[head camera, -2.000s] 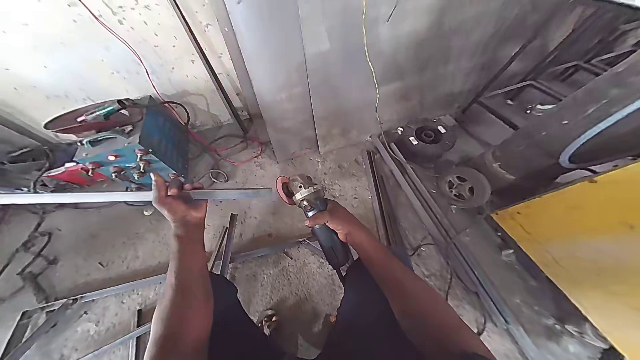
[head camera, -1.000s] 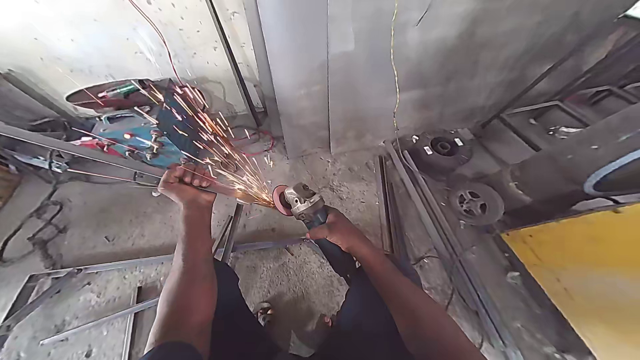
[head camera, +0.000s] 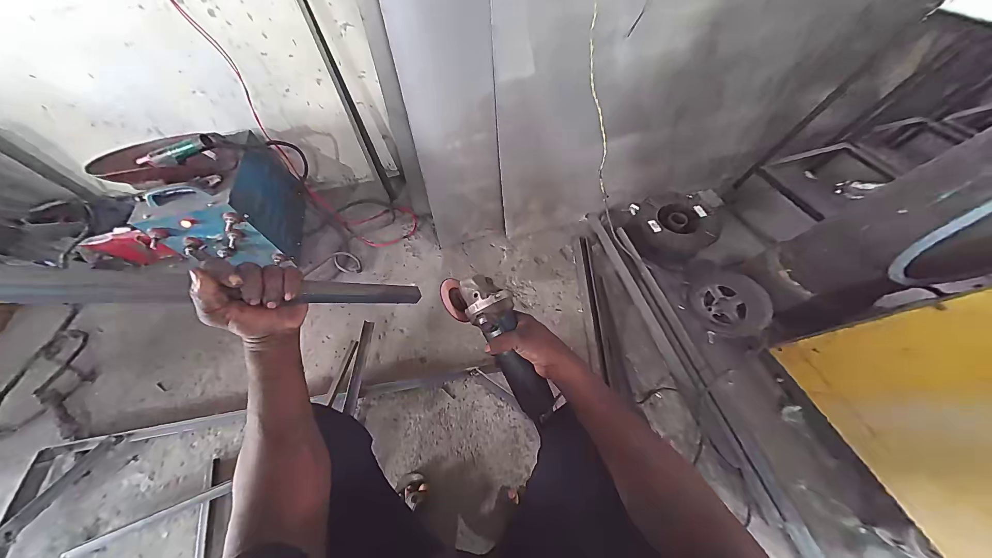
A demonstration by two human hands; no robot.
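Observation:
My left hand (head camera: 249, 298) is closed around a long metal bar (head camera: 356, 293) that runs level from the left edge to a free end near the middle. Just right of that end, with a small gap between, is the reddish disc (head camera: 454, 300) of an angle grinder (head camera: 496, 310). My right hand (head camera: 535, 345) grips the grinder's body, whose dark rear part points down toward my right thigh. No sparks show at the disc.
A blue welding machine (head camera: 267, 198) with a lit lamp stands behind my left hand. Metal frames (head camera: 155, 422) lie at lower left. Long steel bars (head camera: 659, 318), a dark round housing (head camera: 670, 225), a spoked wheel (head camera: 730, 304) and a yellow panel (head camera: 907, 403) are at right.
Sparks flew up and left from the disc one second ago; now there are none. The bar, slanted then, is now level, and its end is apart from the disc.

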